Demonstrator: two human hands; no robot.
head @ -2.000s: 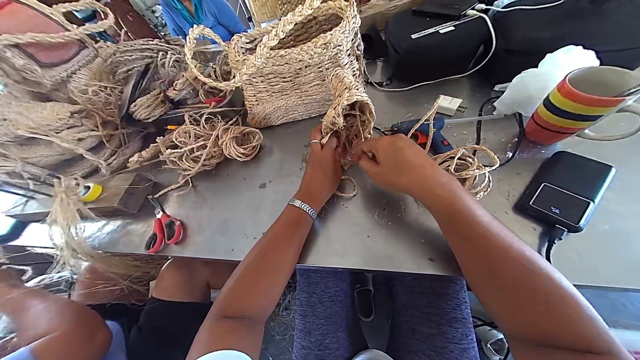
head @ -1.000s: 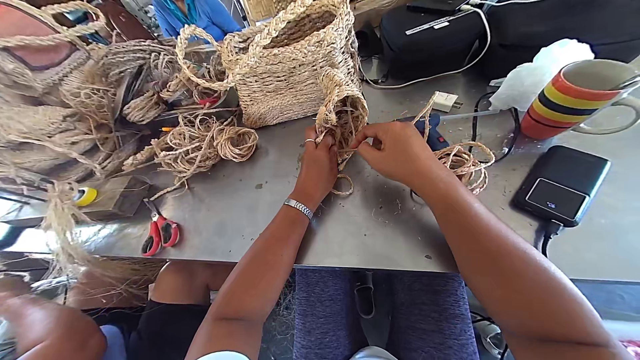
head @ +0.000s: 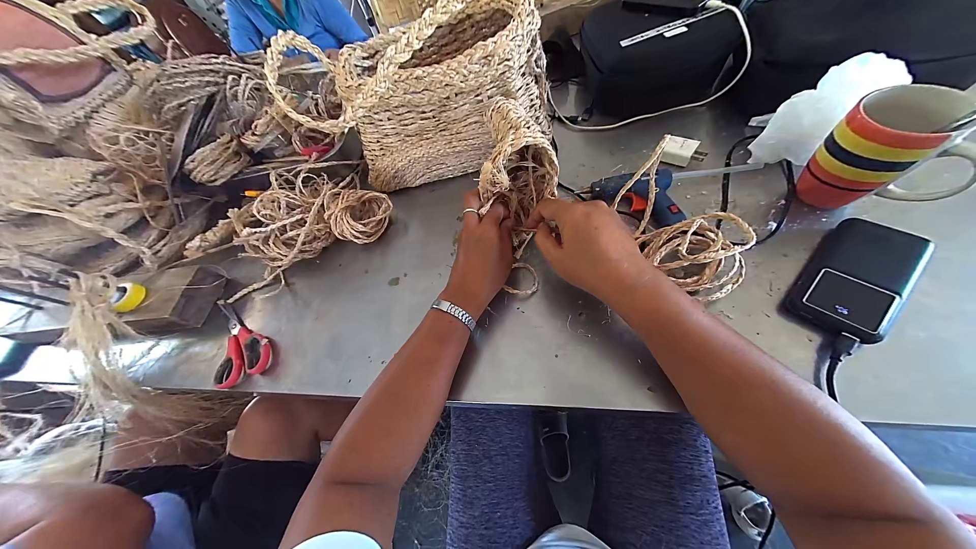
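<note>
Both hands are at the near rim of a small woven fibre piece, whose open mouth faces me and shows loose strands inside. My left hand, with a ring and a metal band at the wrist, grips its lower left rim. My right hand pinches a thin strand at the lower right of the mouth. A loop of cord hangs on the table below them. Behind stands a large woven basket bag with braided handles. A coil of braided cord lies right of my right hand, by a blue glue gun.
Red-handled scissors and a bundle of cord lie left on the metal table. At right are a striped mug, a black power bank, a white plug adapter and cables. Other people sit at left and behind.
My right hand's fingers have shifted slightly at the rim of the small woven piece. My left hand stays on its rim.
</note>
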